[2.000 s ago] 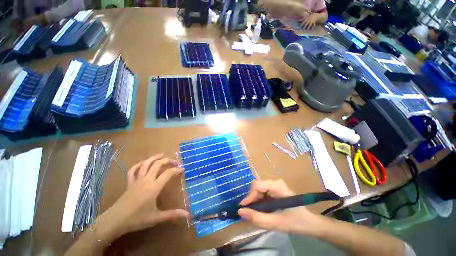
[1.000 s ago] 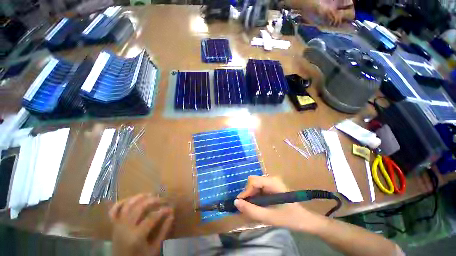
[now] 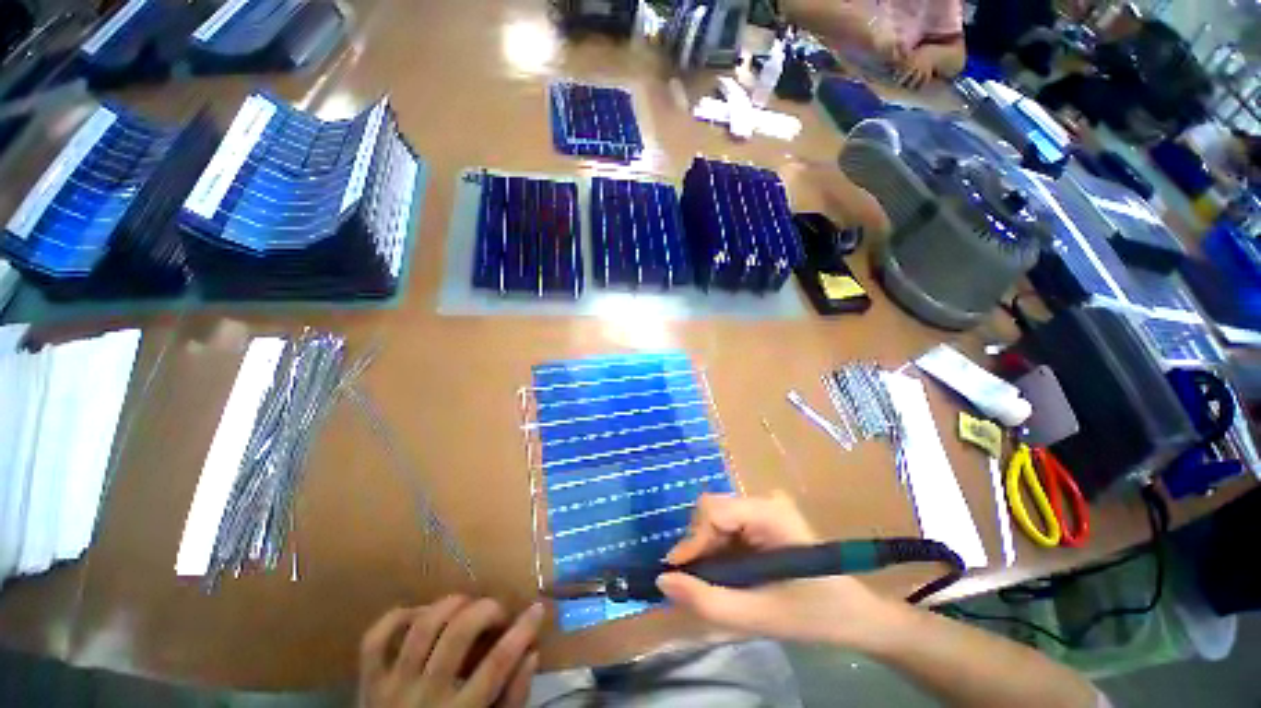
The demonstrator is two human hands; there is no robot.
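Observation:
A blue solar cell sheet [image 3: 629,443] with pale lines lies on the brown table in front of me. My right hand [image 3: 747,560] holds a black soldering iron [image 3: 788,564] like a pen, its tip pointing left over the sheet's near end. My left hand [image 3: 454,657] rests at the table's near edge, left of the sheet, fingers curled; whether it holds anything cannot be told. A few thin ribbons [image 3: 415,484] lie between the sheet and a ribbon bundle [image 3: 284,450] on a white strip.
Dark cell stacks [image 3: 636,233] stand on a pale mat beyond the sheet. Curved blue stacks [image 3: 297,201] stand left, white strips [image 3: 62,443] far left. A grey rounded machine [image 3: 954,228], short ribbons [image 3: 860,401] and red-yellow handles [image 3: 1047,495] are right. A person's hand [image 3: 913,62] is at the far side.
My left hand has left the sheet's left edge and moved down to the table's near edge. Thin ribbons show apart from the bundle. My right hand still holds the iron at the near end.

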